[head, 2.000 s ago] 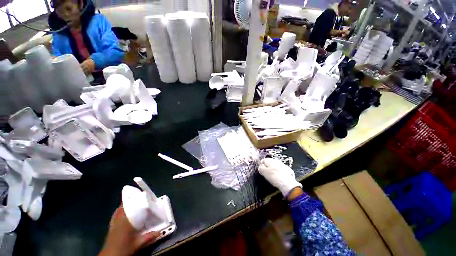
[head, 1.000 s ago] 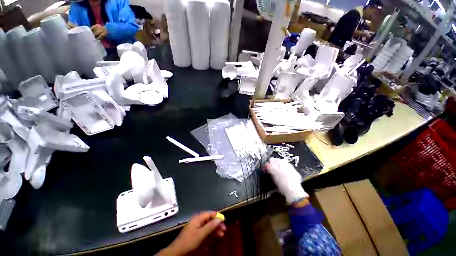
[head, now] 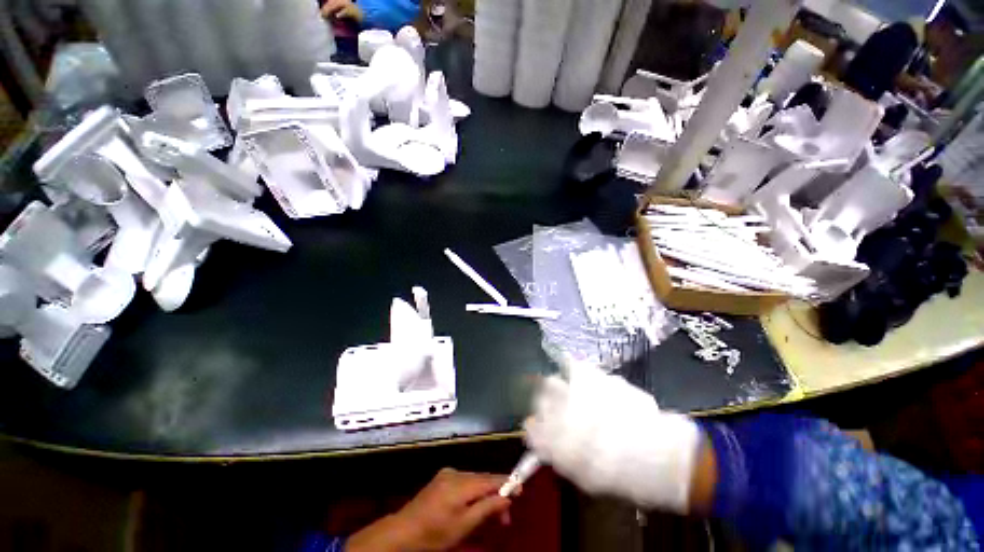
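Observation:
A white housing [head: 395,380] stands on the dark bench [head: 356,270] near its front edge, base down, arm upright, with no hand on it. My right hand [head: 610,437], in a white knitted glove and blurred, holds a small white piece [head: 521,472] below the bench edge. My bare left hand [head: 459,505] is just left of it, fingertips at the piece's lower end. Whether the left fingers grip it is unclear. Two slim white rods [head: 475,277] lie on the bench beside a clear polybag [head: 556,270] with white rods in it.
White housings [head: 297,173] are heaped at the left and behind a post [head: 723,102] at the right. A carton tray [head: 718,300] of white rods, scattered small connectors [head: 709,340] and black parts [head: 890,286] lie right. A person's blue sleeve [head: 388,13] shows at the back.
My right hand has left the polybag area and come left to my left hand, with a small white piece in it. The view has shifted left. The housing, let go earlier, stays on the bench.

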